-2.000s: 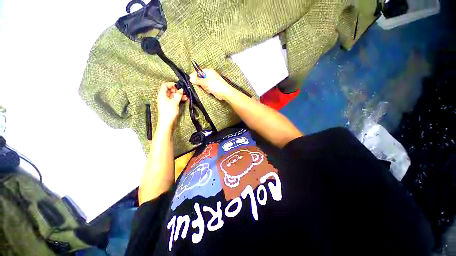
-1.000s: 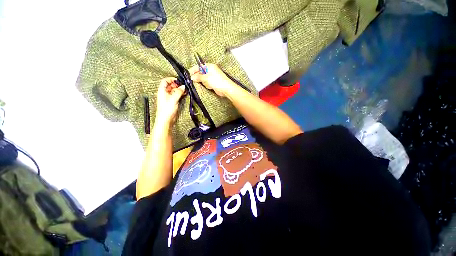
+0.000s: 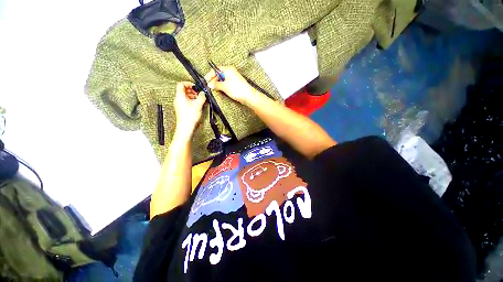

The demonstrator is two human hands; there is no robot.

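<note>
An olive-green jacket (image 3: 237,38) with black trim lies spread on the white table, its black neck piece (image 3: 158,16) at the top left. A round black knot button (image 3: 164,42) sits near the neck and another (image 3: 215,145) near my body. My left hand (image 3: 188,102) pinches a black knot button at the middle of the front edge. My right hand (image 3: 229,83) is beside it at the black binding (image 3: 190,69), holding thread snips (image 3: 215,70) whose dark tip points up and away. The fingertips of both hands nearly meet, and small details there are unclear.
The white table top (image 3: 60,99) extends left. More olive garments (image 3: 33,231) lie at the lower left, by a black object with a cord. A red seat or bin (image 3: 309,104) is under the table edge. Clear plastic (image 3: 424,162) lies on the blue floor at right.
The view has shifted slightly, with the jacket a little higher in the picture. The snips in my right hand have tilted and moved slightly left. Both hands stay at the middle of the front edge.
</note>
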